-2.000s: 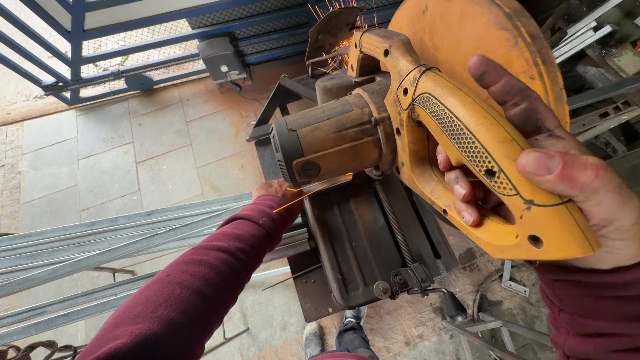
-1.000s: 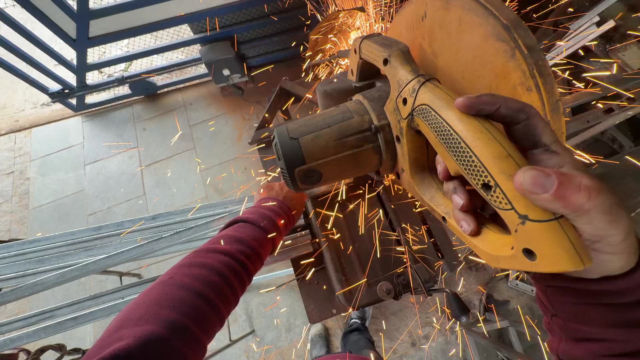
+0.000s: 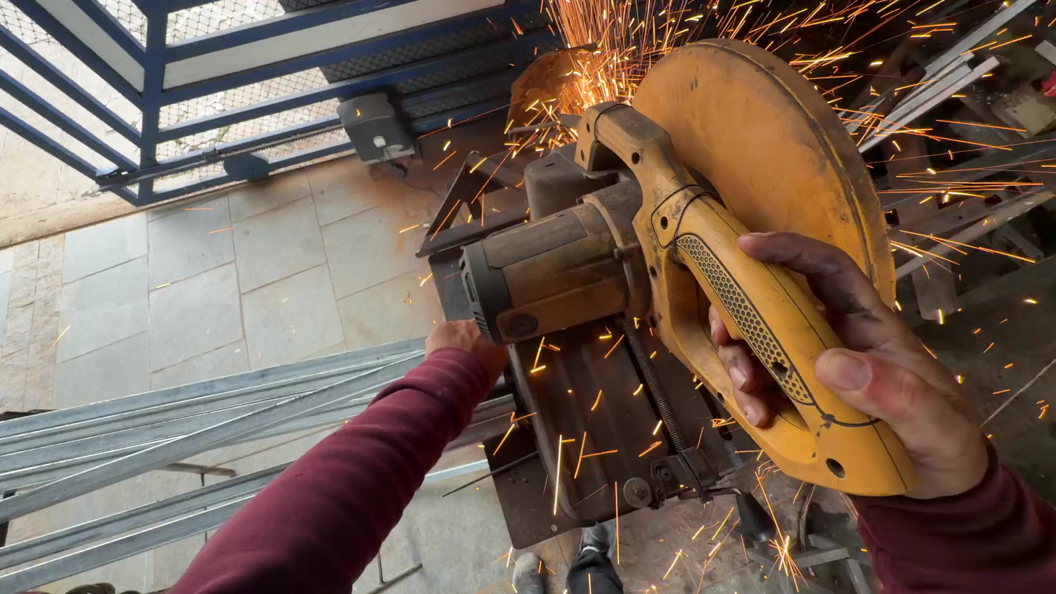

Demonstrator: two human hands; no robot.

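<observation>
My right hand (image 3: pixel 866 355) is wrapped round the yellow D-shaped handle (image 3: pixel 742 305) of a chop saw, fingers through its opening. The saw's round yellow blade guard (image 3: pixel 759 157) stands beyond the handle, and its dusty motor housing (image 3: pixel 561 272) points left. Below lies the dark metal saw base (image 3: pixel 602 412). My left hand (image 3: pixel 466 342) is at the left of the base, partly behind the motor's end; what its fingers hold is hidden. Orange sparks (image 3: pixel 606 74) spray from behind the guard. The cutting point is out of sight.
Long galvanized steel profiles (image 3: pixel 206 421) lie at the left, reaching toward the saw. A blue metal gate (image 3: pixel 153 91) with a grey gate motor box (image 3: pixel 375 128) stands at the upper left over a tiled floor (image 3: pixel 280 280). More metal bars (image 3: pixel 932 91) lie at the upper right. My shoes (image 3: pixel 596 540) show below the base.
Sparks were few two seconds ago; they have since spread widely around the saw. The saw's handle and my right hand sit slightly lower. My left hand remains beside the motor.
</observation>
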